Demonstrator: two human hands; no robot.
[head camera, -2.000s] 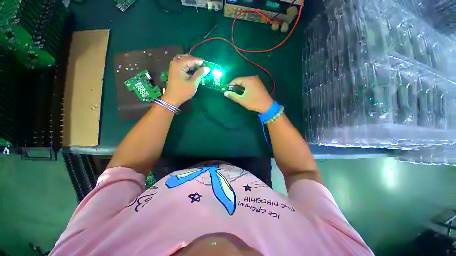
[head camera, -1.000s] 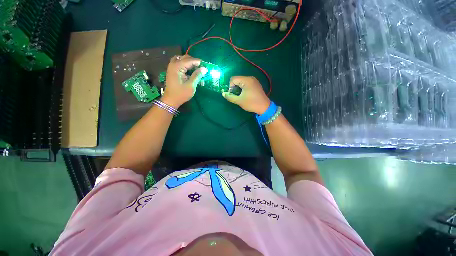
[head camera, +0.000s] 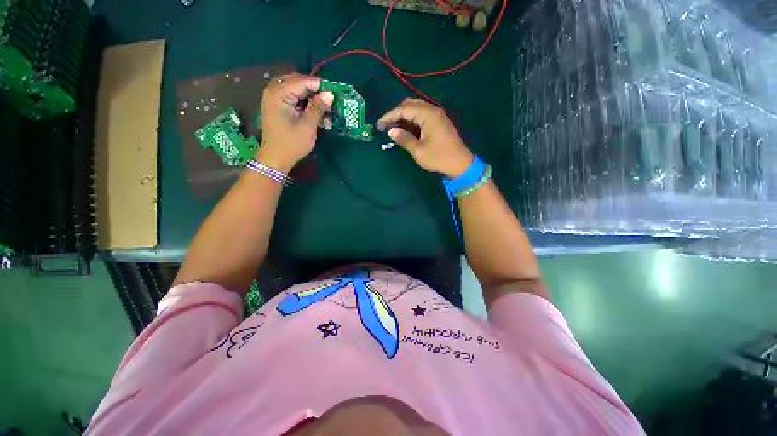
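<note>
My left hand (head camera: 292, 115) grips a green circuit board (head camera: 351, 109) by its left edge, above the dark green mat. The board is unlit and shows a white patterned block. My right hand (head camera: 424, 136) is just right of the board, apart from it, with thumb and finger close together around a small whitish tip (head camera: 388, 146) that shows below the fingertips. A second green board (head camera: 227, 139) lies on the brown pad (head camera: 198, 174), left of my left hand. Part of the pad is hidden behind my left hand and forearm.
A red lead (head camera: 443, 73) loops behind my hands, near a thin dark pen-like tool (head camera: 344, 32). An instrument (head camera: 417, 6) is cut off at the top edge. Clear plastic trays (head camera: 630, 128) are stacked at right. A cardboard strip (head camera: 129, 145) and black board rack (head camera: 51, 179) stand left.
The board's bright light has gone out. My right hand has come away from the board's right edge with the small tip. The whole view has shifted, so bench items sit higher and further left.
</note>
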